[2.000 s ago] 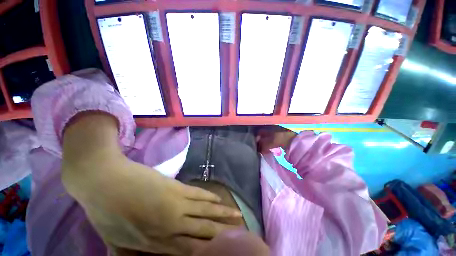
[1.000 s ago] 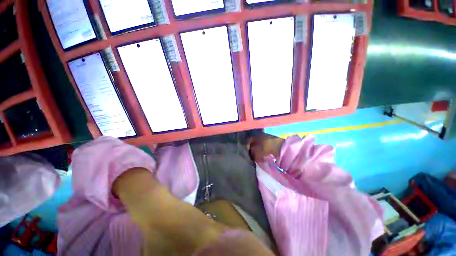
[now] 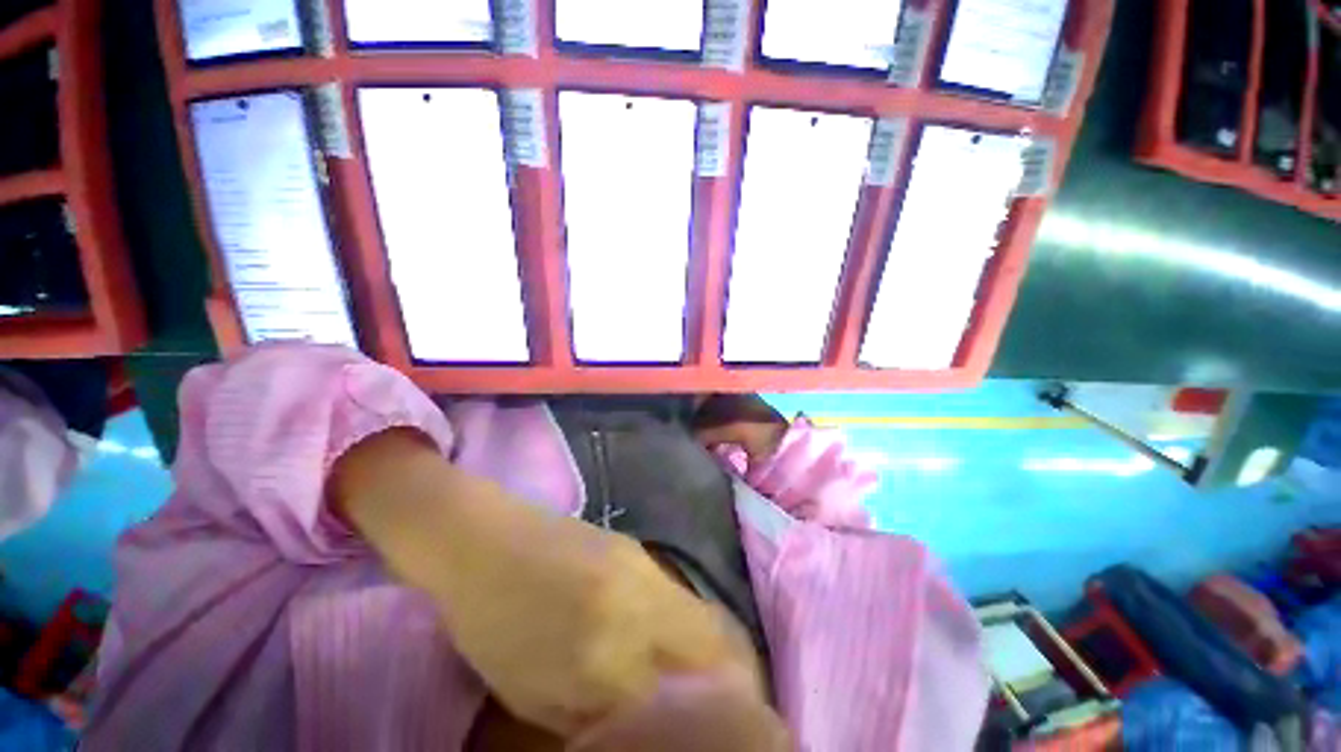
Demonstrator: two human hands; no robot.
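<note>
A red-orange phone tray (image 3: pixel 677 379) lies in front of me. Its near row holds several smartphones with lit white screens; the leftmost smartphone (image 3: pixel 272 221) shows lines of text. White barcode labels (image 3: pixel 522 128) sit beside the phones. My left hand (image 3: pixel 647 646) is low in front of my body, blurred, its fingers hidden or cut off by the bottom edge. My right hand (image 3: pixel 740 423) is small and dark at my waist just below the tray's near edge, partly hidden by the sleeve. Neither hand touches a phone.
Trays of dark phones stand at the left (image 3: pixel 111 279) and upper right (image 3: pixel 1162 88) on the dark green bench (image 3: pixel 1118 316). Blue floor (image 3: pixel 941 485) shows below. A metal-framed stool or cart (image 3: pixel 1037 661) and dark and blue bundles lie at lower right.
The view has shifted, so the tray first slid left and tilted, then levelled. My left hand's fingers, seen spread flat two seconds ago, are now out of sight. The screens look unchanged.
</note>
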